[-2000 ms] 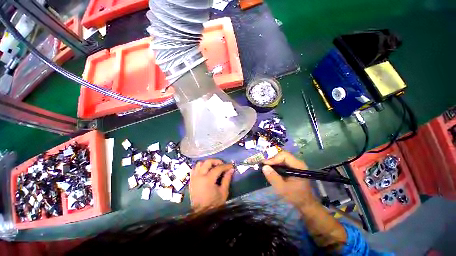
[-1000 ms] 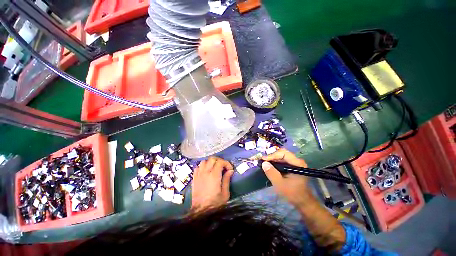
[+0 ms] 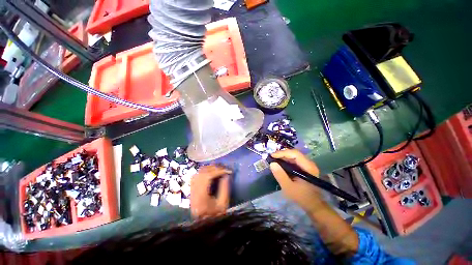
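My right hand [image 3: 296, 180] holds the black soldering iron [image 3: 315, 181] like a pen. The iron's thin tip points up and left, at the near edge of the right pile of small assemblies [image 3: 279, 135]. My left hand [image 3: 211, 190] is blurred, left of the iron, with fingers curled. A dark bit shows by its fingertips, but I cannot tell if it is held. A small gridded piece [image 3: 260, 165] lies on the blue pad [image 3: 242, 161] between the hands. A looser pile of white and black assemblies [image 3: 168, 178] lies left of my left hand.
The cloudy fume hood [image 3: 220, 124] hangs just beyond my hands. Behind it are a round dish [image 3: 271, 93] and a salmon-red tray [image 3: 142, 77]. Tweezers [image 3: 324, 120] and the blue soldering station [image 3: 352, 85] are right. A filled tray [image 3: 107, 181] is left, a metal-parts tray [image 3: 398, 204] lower right.
My left hand has drawn back left, away from the iron. The white-faced assembly between my hands has left that spot. The iron has tilted, its tip now further up and its handle end lower.
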